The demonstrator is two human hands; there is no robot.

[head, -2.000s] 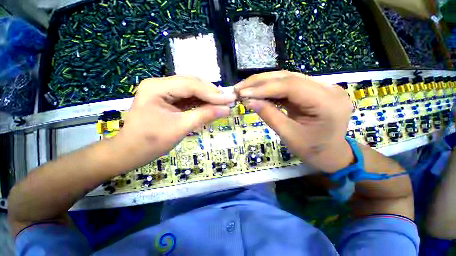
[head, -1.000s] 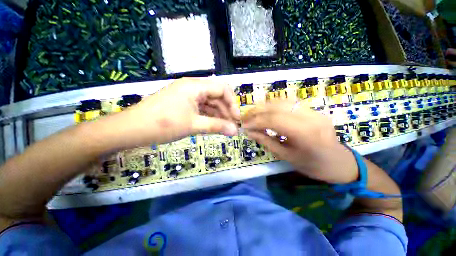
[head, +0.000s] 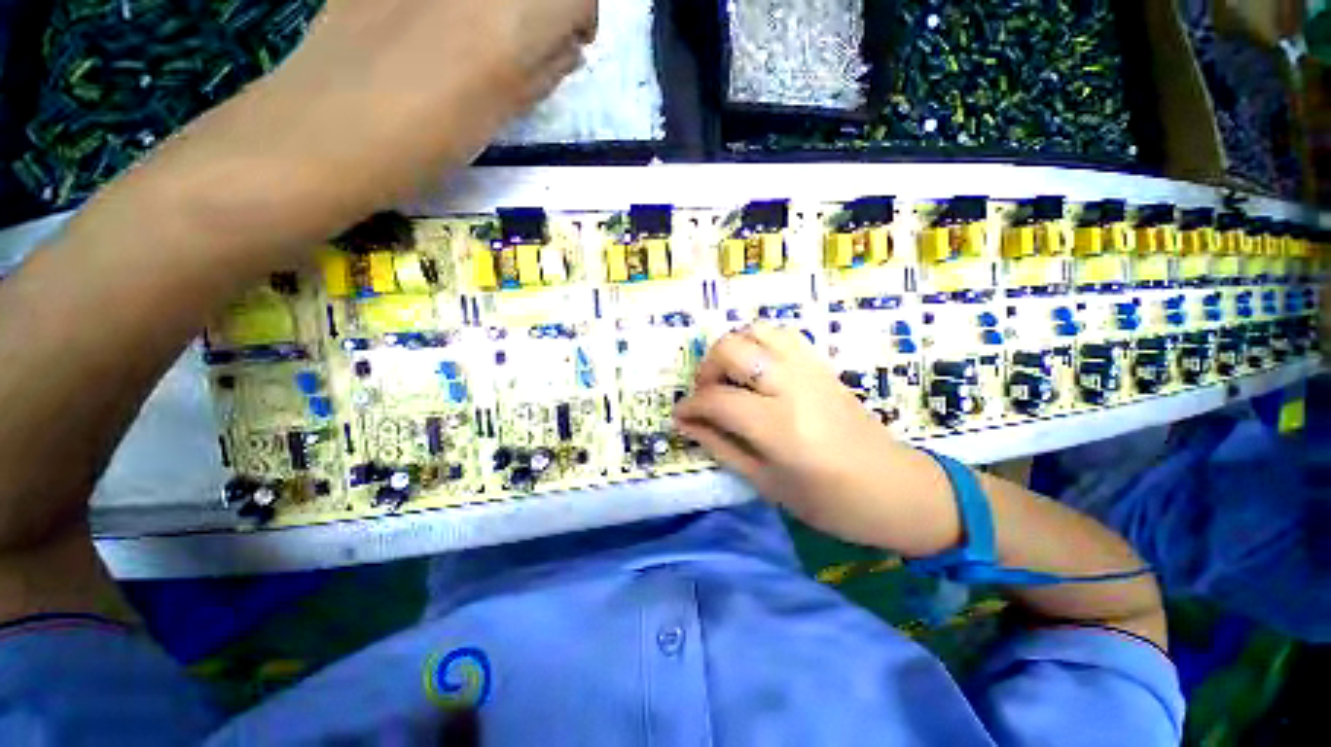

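The joined cream-yellow circuit boards (head: 543, 397) lie in a row before me, with yellow blocks, small blue parts and dark capacitors on them. My right hand (head: 796, 426) is low over the boards, fingers bent and fingertips close together at a board's near part. A small pale spot shows among its fingers; I cannot tell what it is or whether the fingertips grip a part. My left hand (head: 482, 59) reaches to the small box of white parts (head: 631, 80), partly covering it. Its fingertips are near the top picture edge, and what they hold cannot be seen.
Black trays of green cylinders (head: 1007, 88) lie behind the rail (head: 686, 187). A second small box of greyish parts (head: 797, 56) sits right of the white one. A cardboard box edge (head: 1190, 95) is at far right. A blue strap (head: 968, 511) circles my right wrist.
My hands, together over the boards before, have parted. My left hand has moved up to the white-parts box; my right hand has lowered to a board. The view has shifted, showing more of the boards.
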